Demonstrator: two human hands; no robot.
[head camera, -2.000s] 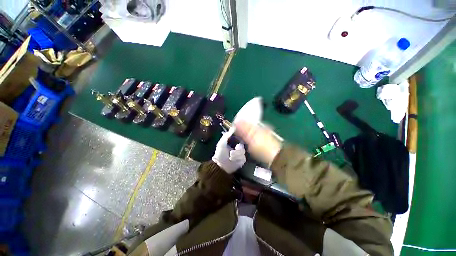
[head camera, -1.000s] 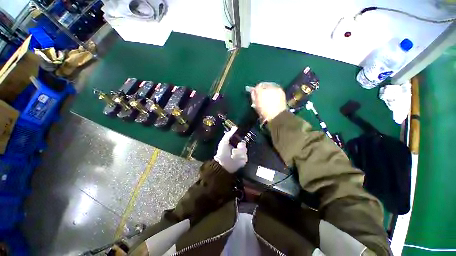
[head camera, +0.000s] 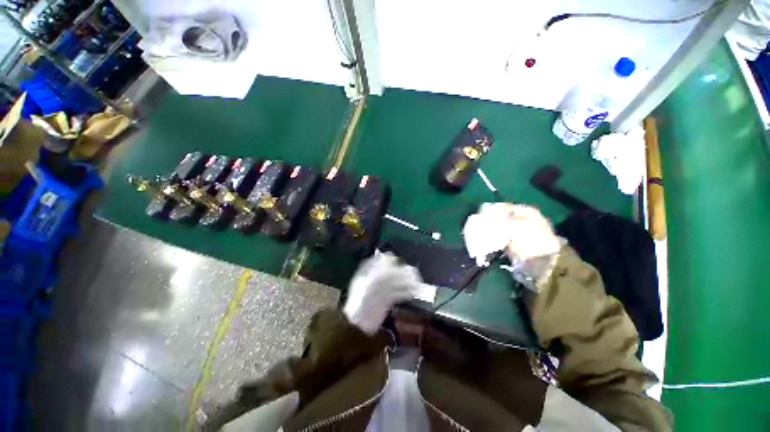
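Observation:
My left hand, in a white glove, is blurred over the near bench edge, beside the left end of a flat black slab; whether it grips anything is unclear. My right hand is over the mat at the slab's right end, bright and blurred; its fingertips and anything in them cannot be made out. A thin black wire runs from near the right hand towards the slab's near side. Black panels with brass parts stand in a row at left; the rightmost panel lies against its neighbour.
Another black panel lies at the back of the green mat. A white strip lies beyond the slab. A black cloth, a white wad and a clear bottle are at right. Blue crates stand at far left.
The panel from my left hand now lies at the right end of the row. My left hand has drawn back; my right hand has moved right and nearer. The view has shifted.

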